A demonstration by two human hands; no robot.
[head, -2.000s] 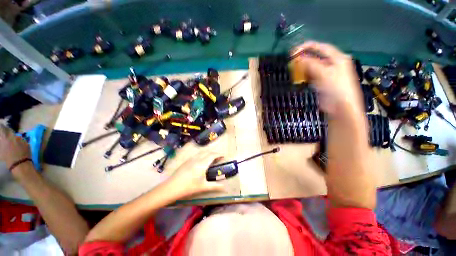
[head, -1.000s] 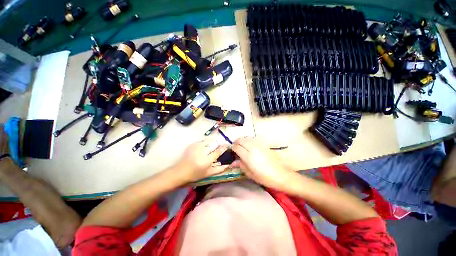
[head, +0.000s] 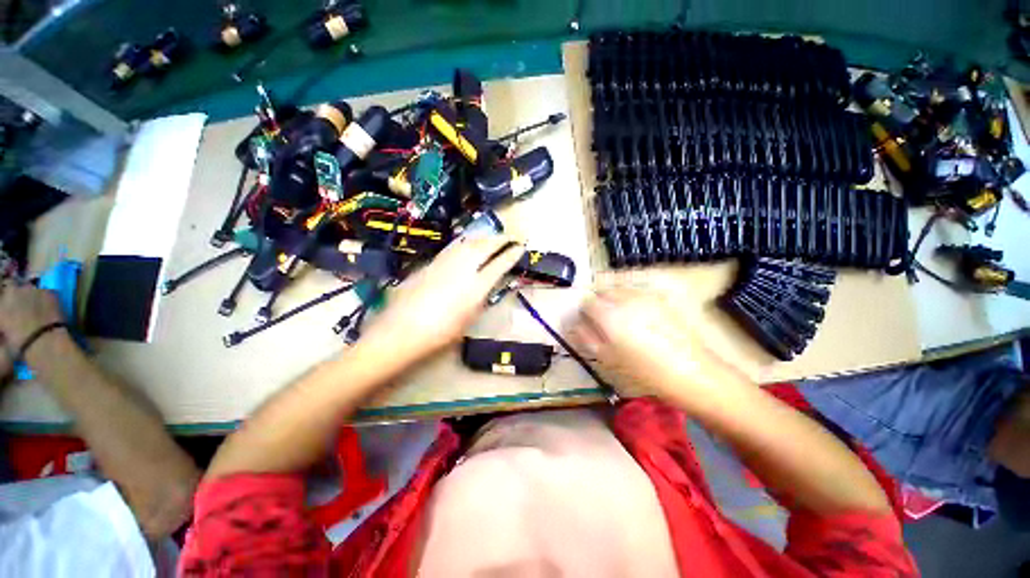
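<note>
A black housing [head: 508, 357] with a small yellow and tan mark lies flat near the bench's front edge, touched by neither hand. My left hand [head: 446, 288] reaches to the pile's right edge, its fingers at a shiny dark shell [head: 482, 226]; its grip is unclear. A black shell part [head: 546, 268] with yellow lies just right of those fingers. My right hand [head: 627, 336] is blurred, low over the bench, beside a thin black cord [head: 548, 326] that runs down to the front edge; whether it holds the cord is unclear.
A pile of unfinished units [head: 339, 186] with green boards and cords lies left. Rows of slim black covers [head: 734, 147] stand right, a fanned group [head: 779, 305] below. Another pile [head: 949, 147] is far right. A neighbour's hand [head: 28, 322] shows left. Units sit on the green belt [head: 486, 34].
My hands were together over a black part at the front edge. Now they are apart, the left up at the pile, the right shifted right. The black housing lies uncovered between them.
</note>
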